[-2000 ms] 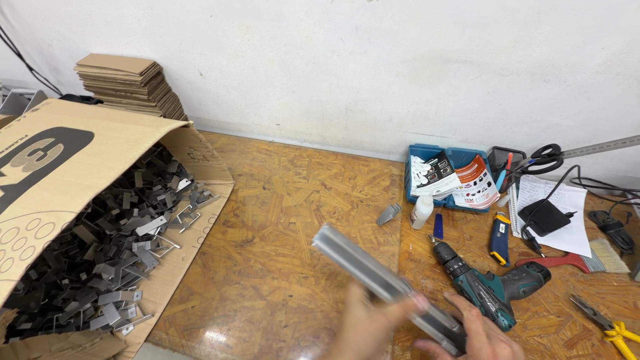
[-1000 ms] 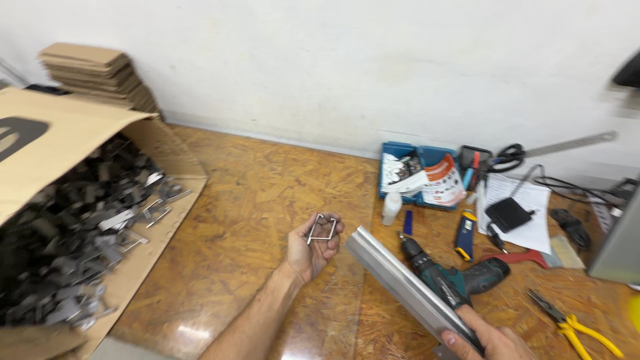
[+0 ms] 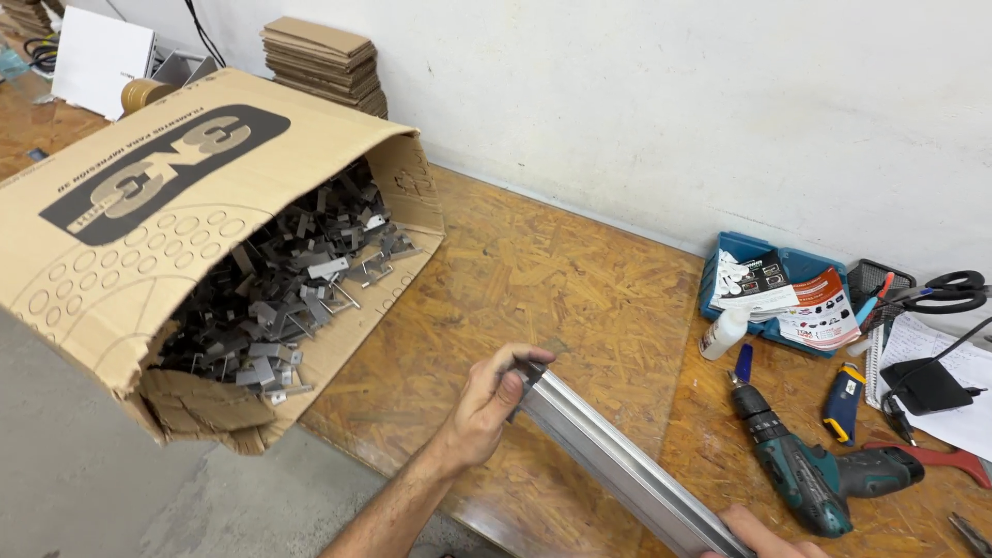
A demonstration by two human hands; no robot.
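My left hand point(image 3: 488, 403) pinches a small dark metal bracket point(image 3: 530, 378) at the upper left end of a long aluminum profile point(image 3: 620, 461). How far the bracket sits on that end cannot be told. At the bottom edge my right hand point(image 3: 763, 535) grips the profile's near end, partly out of view. The profile slants over the varnished particle-board table. Many loose metal brackets point(image 3: 310, 287) fill the open cardboard box point(image 3: 170, 155) left of my hands.
A cordless drill point(image 3: 814, 457) lies right of the profile, near a utility knife point(image 3: 843, 403) and a white bottle point(image 3: 724, 333). Behind are a blue bin point(image 3: 721, 298) with leaflets and scissors point(image 3: 949, 293). Stacked cardboard pieces point(image 3: 322, 66) stand against the wall.
My left hand, apart from the profile one second ago with a bracket in its fingers, is now at the profile's upper end. The view has shifted left.
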